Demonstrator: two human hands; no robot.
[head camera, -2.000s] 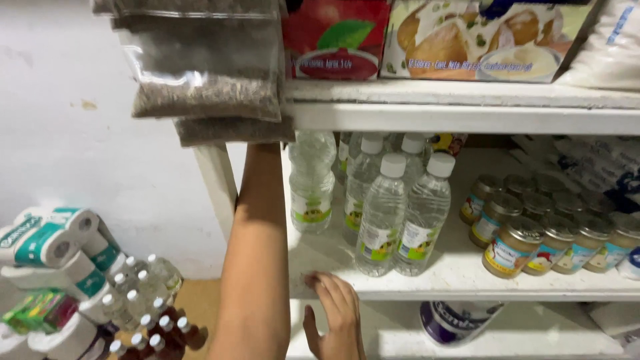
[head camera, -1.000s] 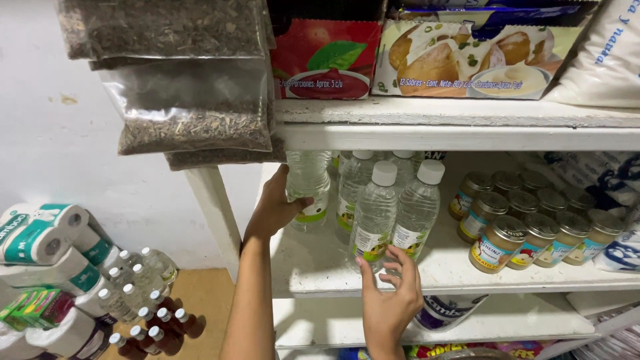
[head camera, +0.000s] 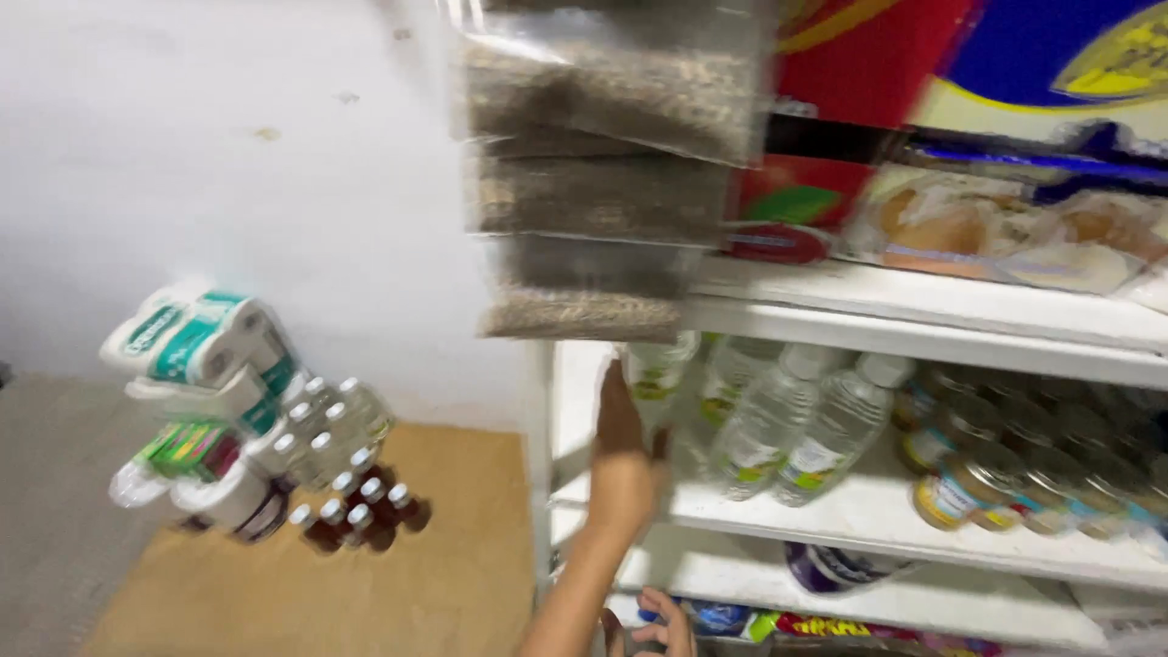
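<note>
My left hand (head camera: 625, 456) reaches onto the middle shelf beside a clear plastic bottle (head camera: 659, 370) at its left end; blur hides whether the fingers touch it. More clear bottles with white caps, such as this one (head camera: 771, 420), stand just right of it. My right hand (head camera: 662, 630) is at the bottom edge of the view, below that shelf, partly cut off, its fingers apart and curled, with nothing seen in it.
Plastic bags of dried herbs (head camera: 602, 192) hang above my left hand. Lidded glass jars (head camera: 972, 484) fill the shelf's right side. Boxes (head camera: 821, 201) stand on the shelf above (head camera: 912, 319). Toilet paper packs (head camera: 187, 338) and small bottles (head camera: 360, 511) stand at the lower left.
My right hand has left the front bottles and moved down. My left hand remains near the leftmost bottle. The view has swung left.
</note>
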